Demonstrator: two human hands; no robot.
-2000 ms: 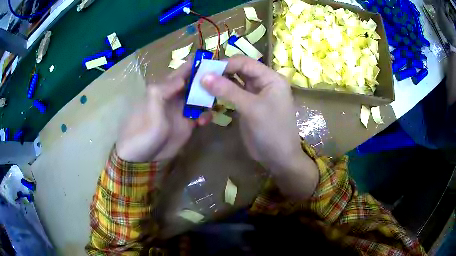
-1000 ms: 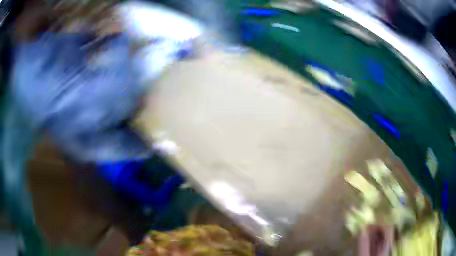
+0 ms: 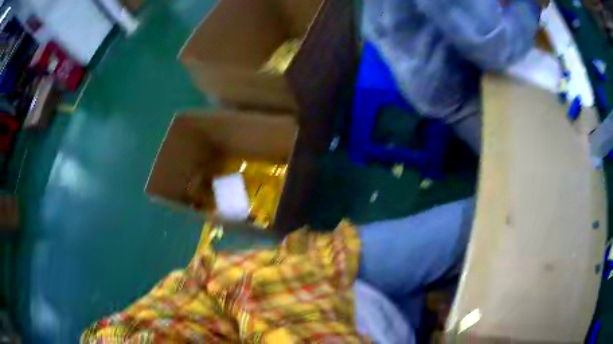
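Neither of my hands shows. A yellow-and-red plaid sleeve (image 3: 282,289) fills the lower middle of the view, blurred, and its end lies just below an open cardboard carton (image 3: 165,158). The carton holds shiny amber parts (image 3: 265,191). A white rectangular piece (image 3: 231,196) lies over the amber parts at the carton's near side. A second, deeper open carton (image 3: 252,91) stands behind it, with a pale-yellow heap (image 3: 282,56) inside.
The brown work board (image 3: 538,222) curves down the right side, with a pale-yellow piece (image 3: 470,320) at its near end. A person in a grey-blue top (image 3: 443,54) sits by a blue stool (image 3: 376,101). Small pale scraps (image 3: 398,170) lie on the green floor (image 3: 114,201).
The view has swung left and down from the board to the floor cartons. Both hands, earlier holding a blue pack and a white pad, are out of sight, as is the tray of yellow pieces.
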